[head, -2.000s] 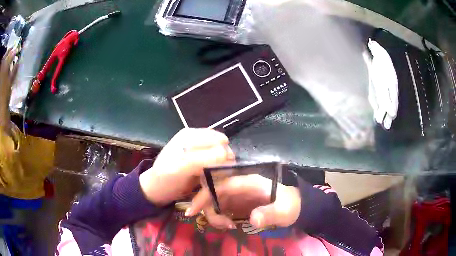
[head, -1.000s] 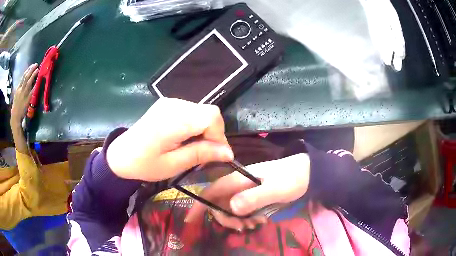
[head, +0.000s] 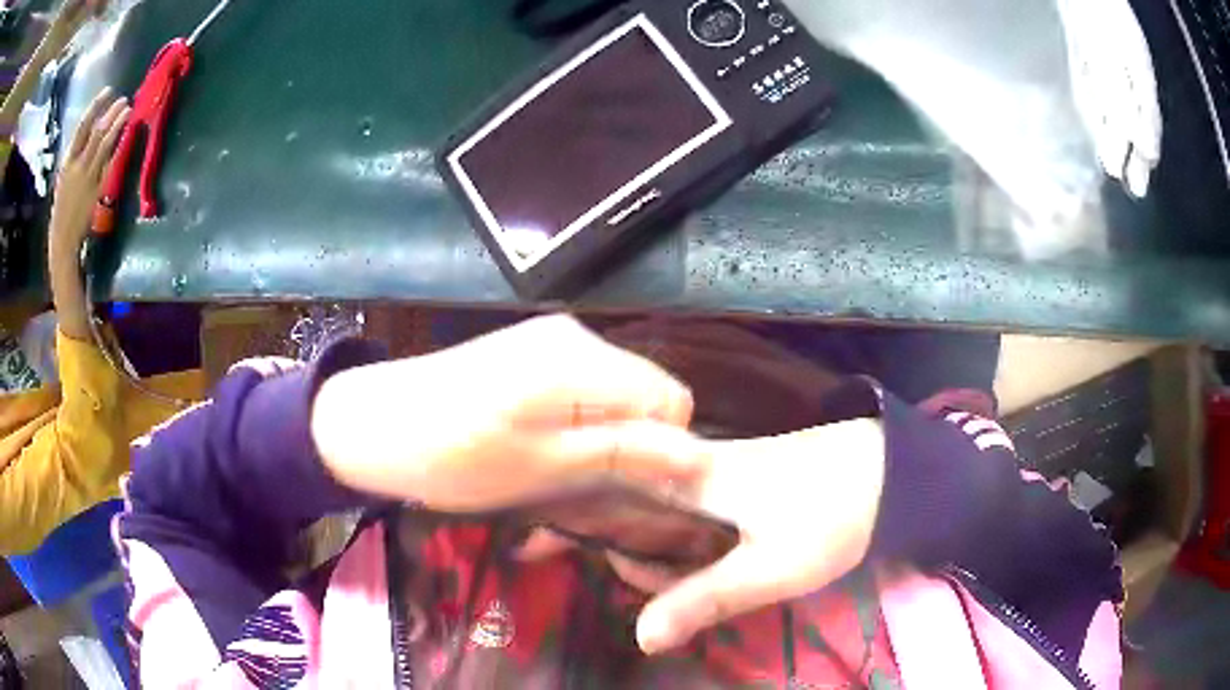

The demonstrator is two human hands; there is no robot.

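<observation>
My left hand point(head: 513, 418) and my right hand point(head: 762, 519) are close together in front of my chest, both bare and blurred. The dark-bordered screen lens point(head: 654, 523) is between them, mostly hidden by my left hand and seen at a steep angle. My right hand is around its lower right side, thumb apart. My left hand lies over its upper side; its fingertips are hard to make out. The black video speaker point(head: 590, 142) lies tilted on the green bench beyond my hands, its dark screen in a white frame and its dial at the upper right.
A red air blow gun point(head: 146, 131) lies at the bench's left, with another person's hand point(head: 84, 169) beside it. A milky plastic sheet point(head: 978, 101) and a white glove point(head: 1113, 88) lie at right. The bench's front edge point(head: 863, 318) runs just beyond my hands.
My left hand has moved over the lens, which is now largely covered and tilted. The view has shifted, and the wrapped stack is out of frame. Another person's hand has come beside the blow gun.
</observation>
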